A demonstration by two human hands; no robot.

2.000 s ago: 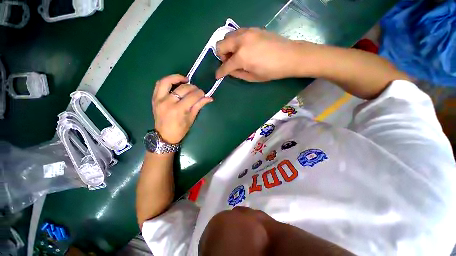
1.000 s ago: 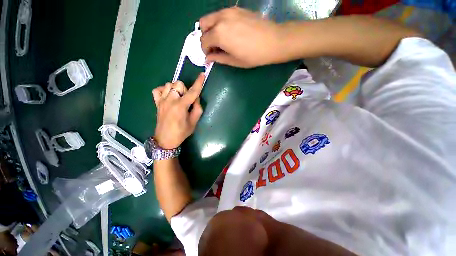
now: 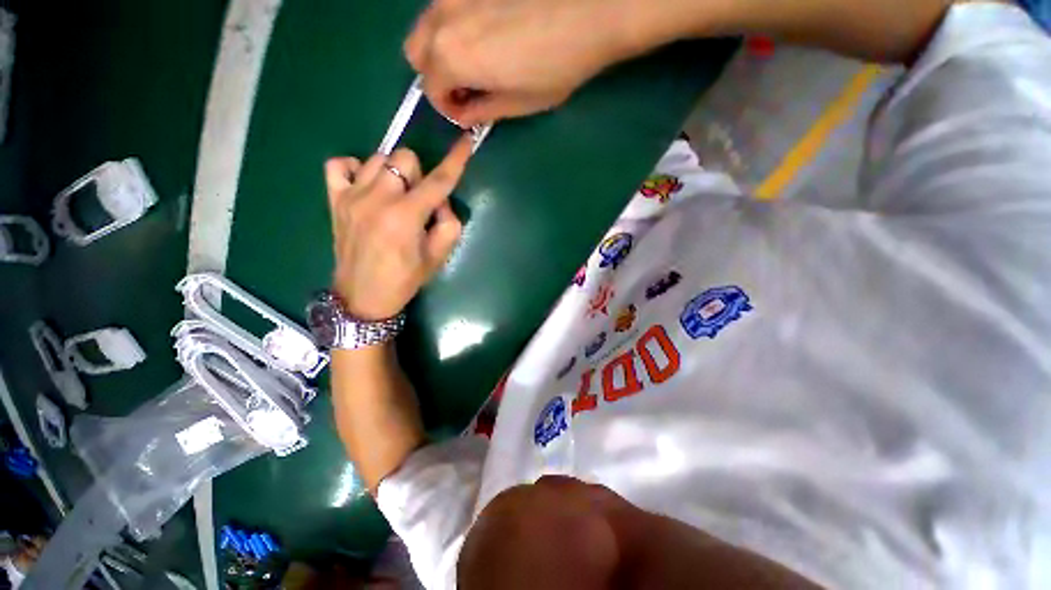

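Observation:
A white plastic frame [image 3: 401, 118] lies between my hands at the top middle, over the green surface. My left hand [image 3: 386, 231], with a ring and a wrist watch, holds its lower end, index finger stretched along one side. My right hand [image 3: 507, 58] is over the upper end, fingertips bent down on it, and covers most of that end. Whether a small part is between the right fingertips cannot be seen.
Stacked white frames [image 3: 248, 375] lie left of my left forearm, beside a crumpled clear bag [image 3: 150, 449]. Spaced-out frames [image 3: 106, 202] lie beyond the white strip [image 3: 221, 138]. Small blue parts [image 3: 248, 542] are at the bottom left.
The view has shifted and turned. The right hand has moved further over the frame's upper end, hiding the round disc that showed before. The left index finger now stretches along the frame's side.

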